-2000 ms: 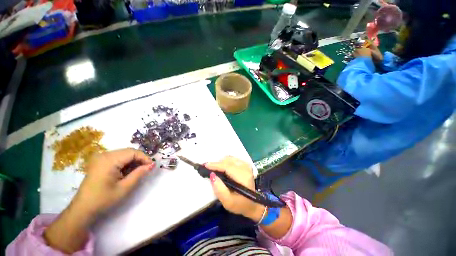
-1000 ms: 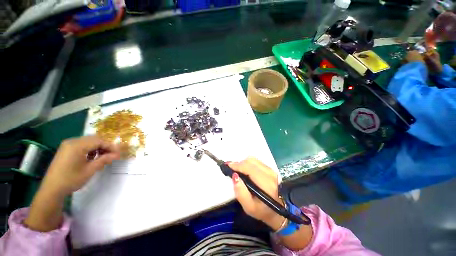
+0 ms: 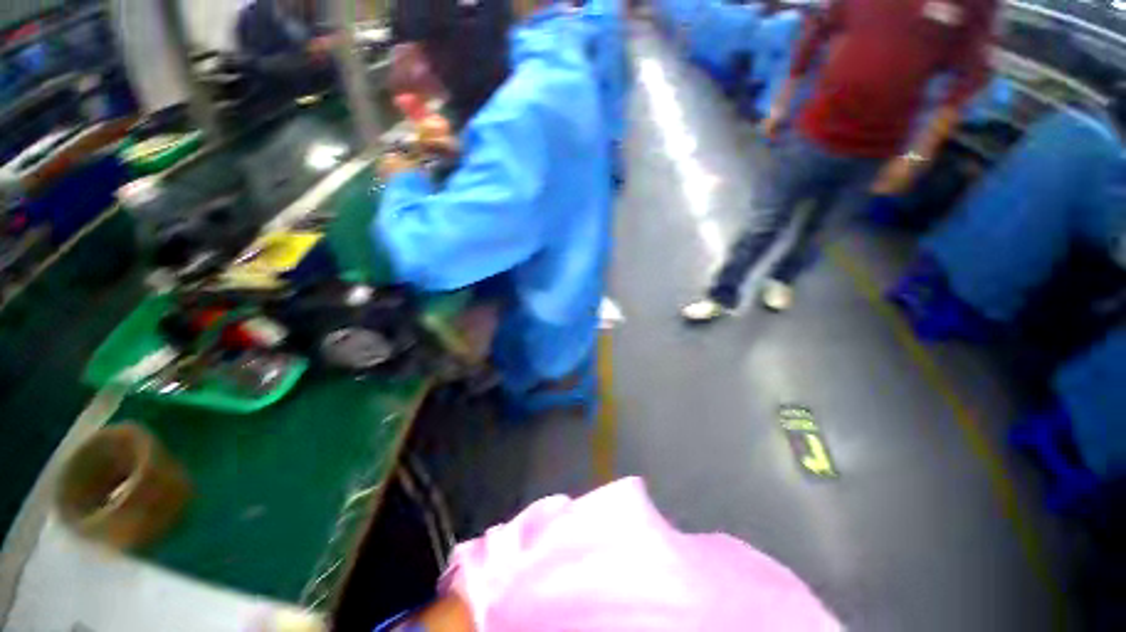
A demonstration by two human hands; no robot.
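Note:
The view is blurred. The white board [image 3: 124, 590] shows only as a corner at the lower left, with neither pile in view. The tan ring [image 3: 124, 486] stands beside it on the green bench. My right arm in a pink sleeve reaches in at the bottom edge, with a bit of wrist and blue band. My right hand is almost wholly cut off; a pale blurred blob [image 3: 294, 620] at the bottom edge may be part of it. No soldering iron shows. My left hand is out of the picture.
The green tray [image 3: 235, 393] holds tools and parts, beside a black fan-like box [image 3: 358, 346]. A person in a blue smock [image 3: 519, 198] sits at the bench. A person in a red top [image 3: 883, 80] stands in the aisle; other blue smocks show at right.
The view has swung right and up towards the aisle. The piles, my left hand and the iron have left the picture; the ring and tray now show farther left.

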